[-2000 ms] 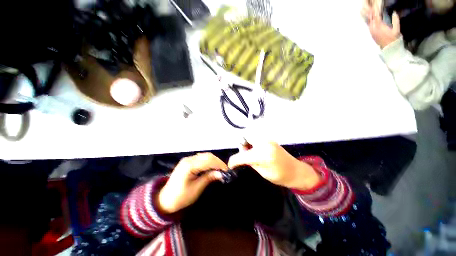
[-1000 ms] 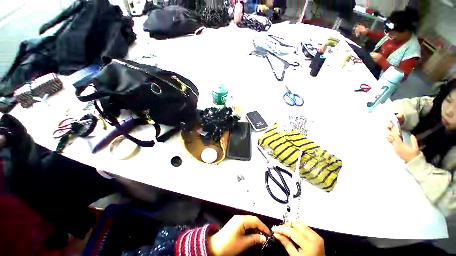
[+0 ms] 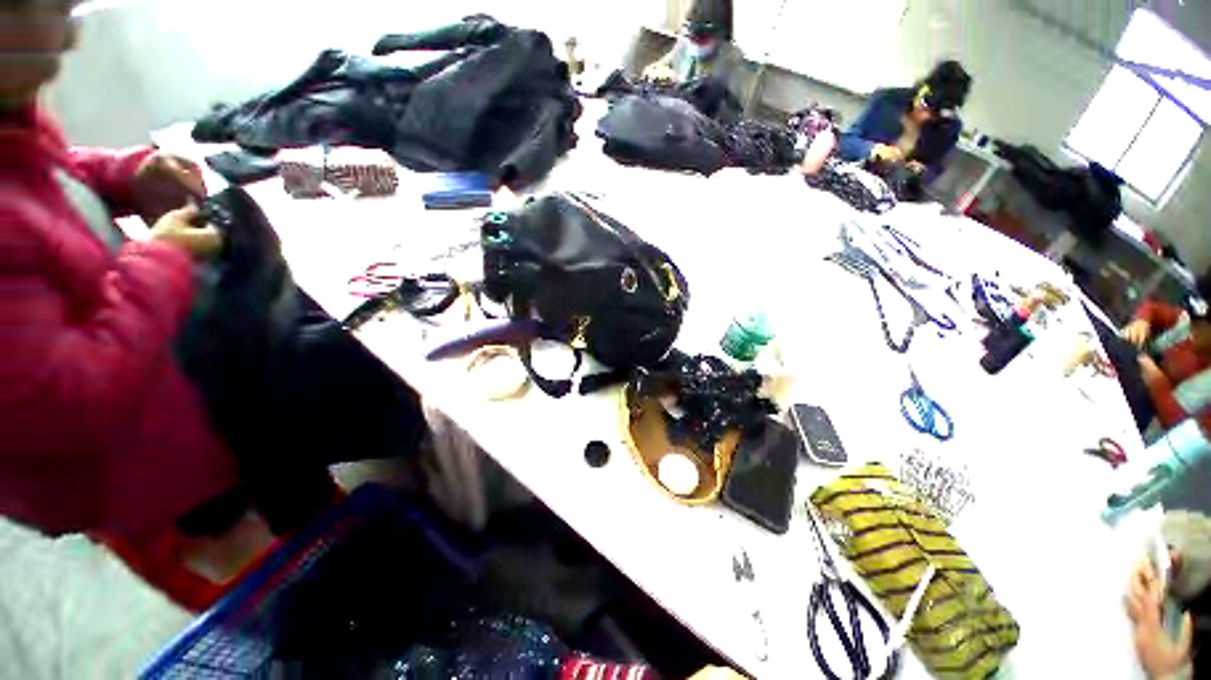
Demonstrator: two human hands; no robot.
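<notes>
Only a sliver of my left hand [image 3: 719, 674] shows at the bottom edge, beside a red-and-white striped cuff; its fingers and anything in them are cut off. My right hand is out of the picture. Nearest on the table lie large scissors with black loop handles [image 3: 818, 638], beside a yellow pouch with black stripes [image 3: 916, 565]. A narrow white strip [image 3: 916, 600] crosses the pouch's lower part. Small silver snips [image 3: 742, 567] lie left of the scissors. A tan basket [image 3: 642, 445] holds a pale ball [image 3: 679, 473] and glossy black trim pieces [image 3: 717, 399].
A black phone [image 3: 761, 474], a smaller device [image 3: 818, 434], a black bag [image 3: 584, 279] and blue-handled scissors [image 3: 926, 412] lie on the white table [image 3: 558, 485]. A person in red [image 3: 120, 345] stands at left, holding black cloth. A blue crate [image 3: 252, 585] is below.
The view has swung left and up. The table things appear lower and farther right. My right hand has left the picture, and my left is nearly out. The person in red is now visible.
</notes>
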